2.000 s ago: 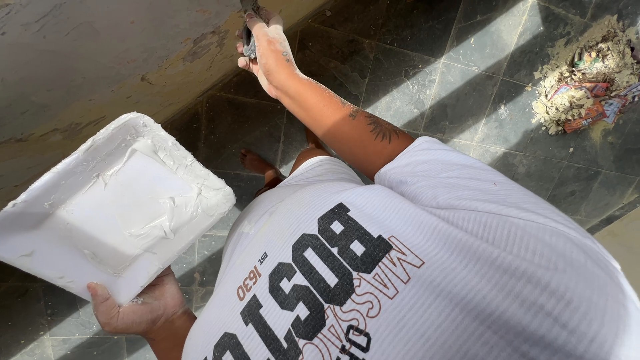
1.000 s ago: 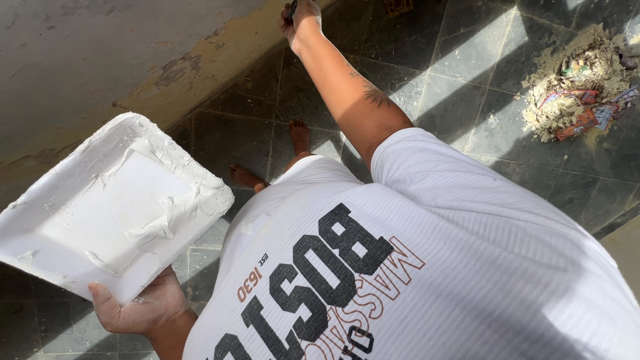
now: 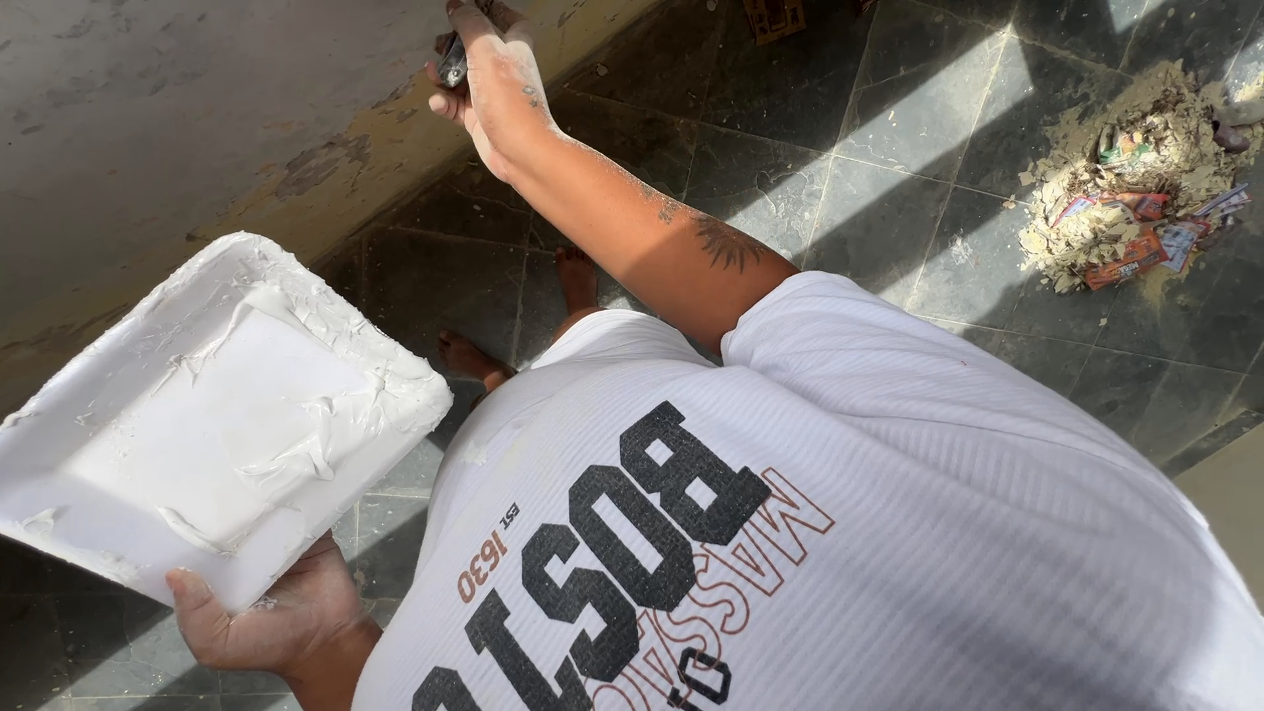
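My left hand [image 3: 281,612] grips the near edge of a white plastic tray [image 3: 222,425], with the thumb over the rim and the fingers beneath. White paste is smeared along the tray's inner walls and in ridges on its floor. At the top of the view my right hand [image 3: 494,74], dusted white, is closed around the dark handle of a tool [image 3: 453,61] close to the wall. The tool's working end is out of view, so its kind cannot be told.
A wall [image 3: 197,128] with peeling, patchy paint runs along the upper left. Dark stone floor tiles [image 3: 770,178] meet its foot. On the right lies a heap of paint flakes and wrappers [image 3: 1136,197]. My bare feet [image 3: 469,355] stand near the wall.
My right hand has moved about near the wall, up to the frame's top edge and then partly back down, still holding the tool. The left hand and tray have barely moved.
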